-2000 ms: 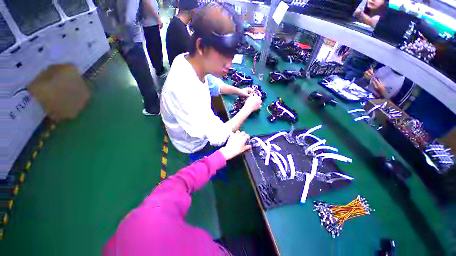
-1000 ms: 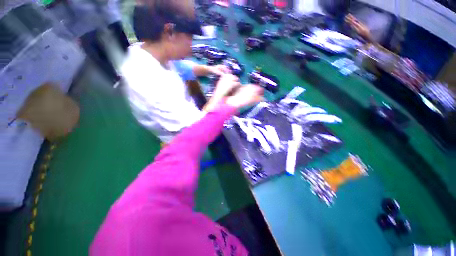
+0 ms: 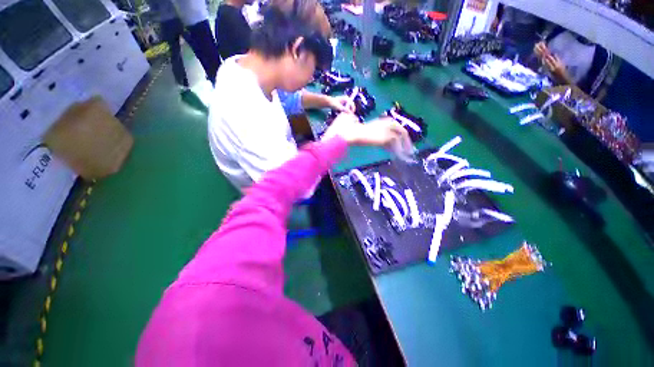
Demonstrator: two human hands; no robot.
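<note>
A black parts tray lies on the green mat and bears several white flat cables, some with clear crumpled pieces at their ends. Small dark parts lie at its near-left corner. My left hand, in a pink sleeve, reaches over the tray's far-left edge. Its fingertips meet a pale translucent piece; blur hides whether they grip it. My right hand is not in view. An orange wire bundle with white and dark ends lies right of the tray.
A person in white sits close beyond my left arm, hands at dark units. Black round parts lie at the lower right. Dark units stand along the bench. A white cable pile and another person's hands are farther back.
My left hand has moved from the tray's left corner out to its far edge, at the translucent piece. The view has shifted, and the black round parts now show more fully.
</note>
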